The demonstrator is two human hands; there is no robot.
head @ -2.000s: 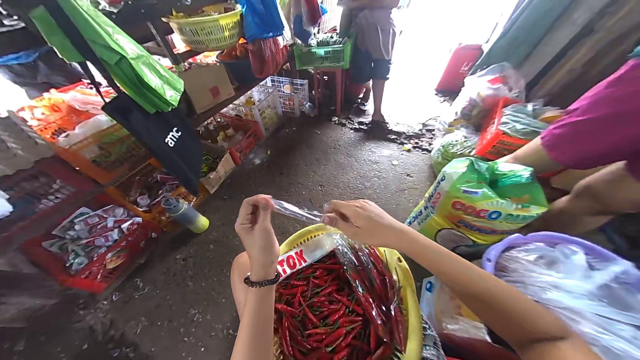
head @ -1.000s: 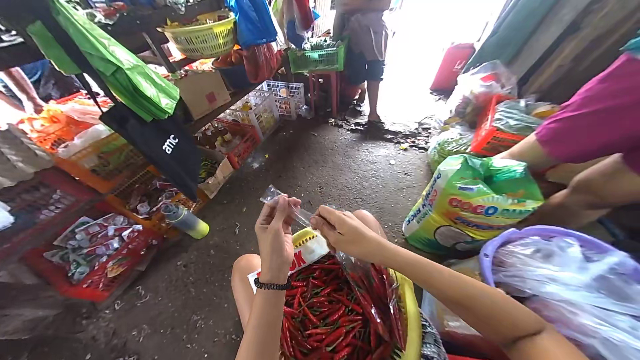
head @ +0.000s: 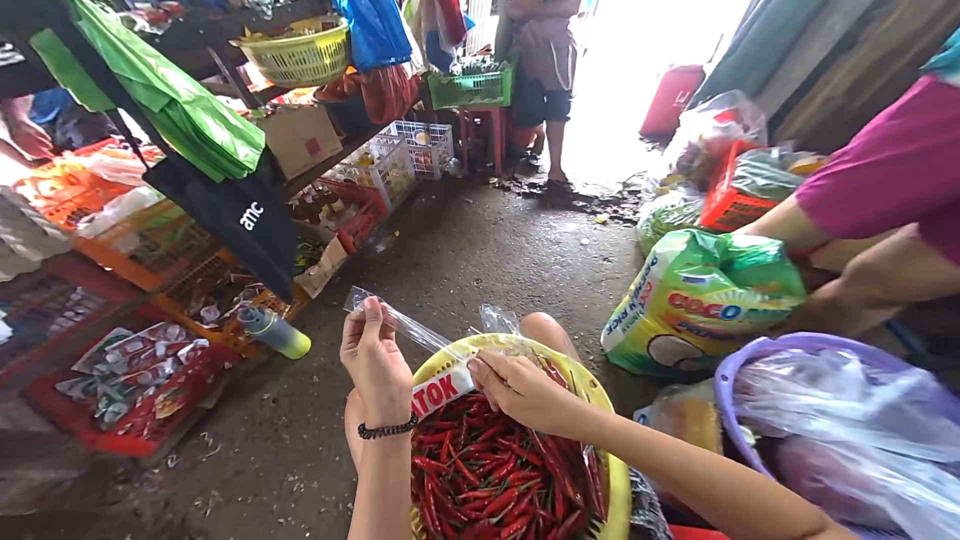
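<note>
A yellow plastic basket [head: 619, 480] full of red chili peppers [head: 487, 480] sits at my lap between my forearms. My left hand [head: 377, 360], with a dark beaded bracelet at its wrist, pinches one end of a clear plastic bag [head: 420, 330] above the basket's left rim. My right hand [head: 525, 390] grips the twisted plastic farther along, over the chilies. Clear plastic with red chilies behind or inside it lies along the basket's right side, partly hidden by my right hand. A white strip with red lettering [head: 444, 388] lies inside the basket's upper left edge.
A purple tub [head: 731, 405] holding plastic bags and a green-yellow sack [head: 675, 322] stand at right, beside a person in magenta clothing [head: 885, 165]. At left are a grey bottle [head: 274, 332] and a red crate of packets [head: 127, 442]. Another person [head: 551, 82] stands beyond.
My left hand has moved apart from my right, and the plastic now stretches between them. One second ago the hands were closer together.
</note>
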